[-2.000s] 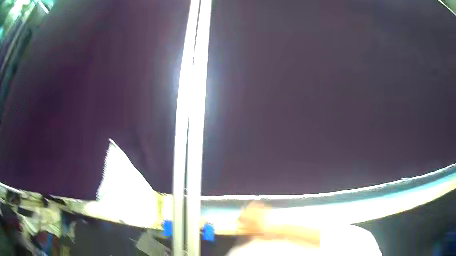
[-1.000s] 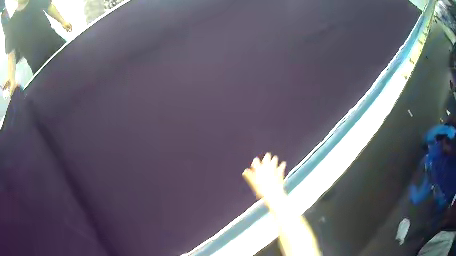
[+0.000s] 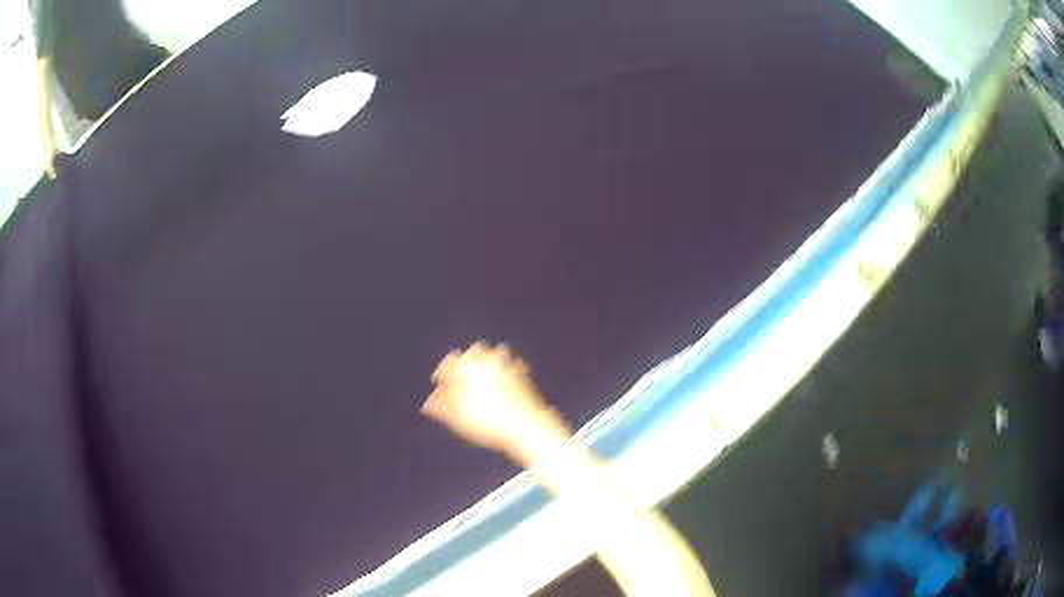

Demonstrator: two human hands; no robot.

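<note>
The dark purple fabric ply (image 3: 467, 233) covers most of the view, with its pale selvedge (image 3: 653, 379) along the near table side. My right hand (image 3: 481, 394) is on the cloth just inside this edge, its forearm crossing the edge from below. The fingers look bent and close together, but blur hides whether they pinch cloth. A dark fold (image 3: 88, 408) runs down the cloth at the left. A white patch (image 3: 333, 103) shows on the far cloth. My left hand is out of view.
The pale blue lay edge (image 3: 747, 338) and cream table edge strip (image 3: 869, 274) curve along the near side. A pale surface (image 3: 951, 35) lies beyond the ply end. A person in dark clothing (image 3: 103, 58) is partly visible at far left. Blue items (image 3: 922, 548) lie on the dark floor.
The view has turned from the white rail, which is now out of sight. My right hand has moved left on the cloth and its spread fingers have drawn together. The white patch has appeared.
</note>
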